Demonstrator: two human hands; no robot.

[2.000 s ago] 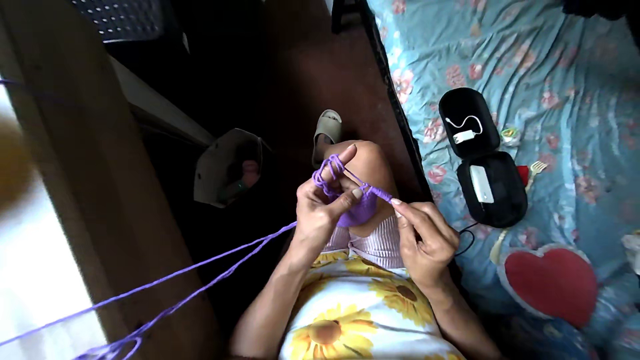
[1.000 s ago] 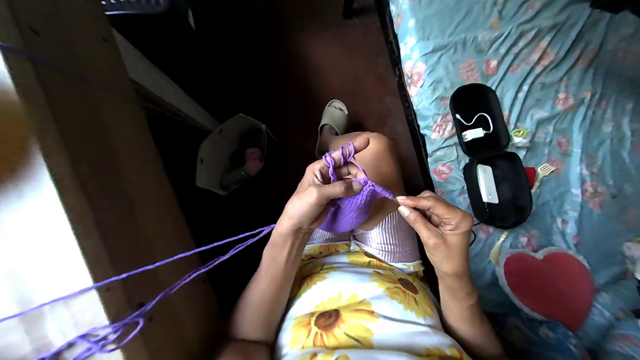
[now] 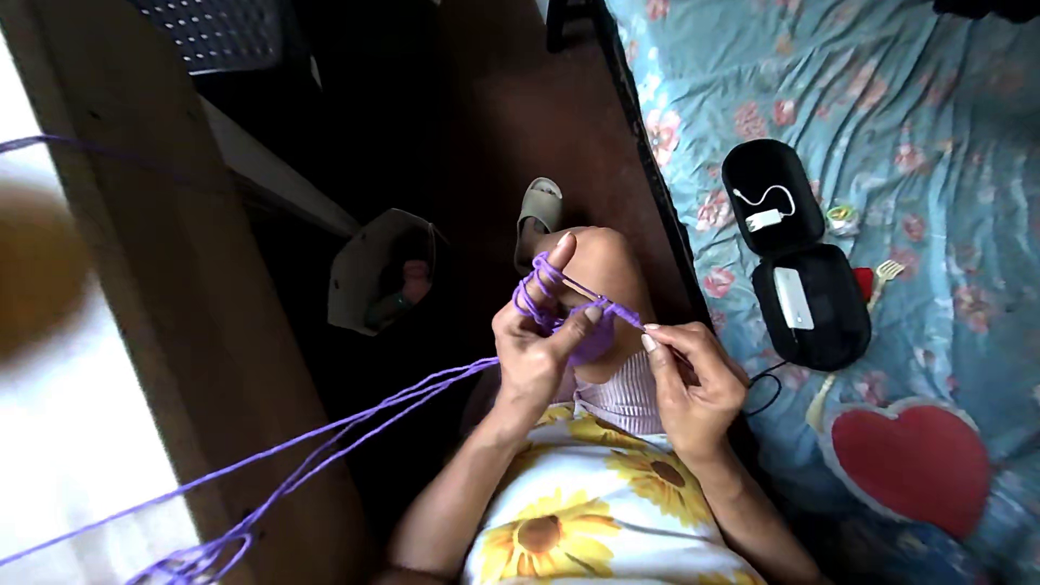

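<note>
Purple yarn (image 3: 349, 422) runs from the lower left up to my left hand (image 3: 536, 341), where it loops around the raised index finger. Between that hand's thumb and fingers is the edge of a purple crocheted piece (image 3: 595, 341), which hangs over my lap. My right hand (image 3: 699, 378) pinches a thin crochet hook (image 3: 644, 328), mostly hidden by the fingers and the stitches. Several purple loops sit along the hook's shaft, and its tip end points toward my left index finger, with yarn stretched between them.
On the floral bedsheet (image 3: 731, 73) at the right lie an open black case (image 3: 841, 325) with a white device and cable, a fork (image 3: 890, 270) and a red heart-shaped cushion (image 3: 914, 463). A wooden edge (image 3: 162, 268) runs down the left, beside a pale container (image 3: 353, 276).
Both hands stay close together at the work, with small shifts of the fingers. The view has moved slightly.
</note>
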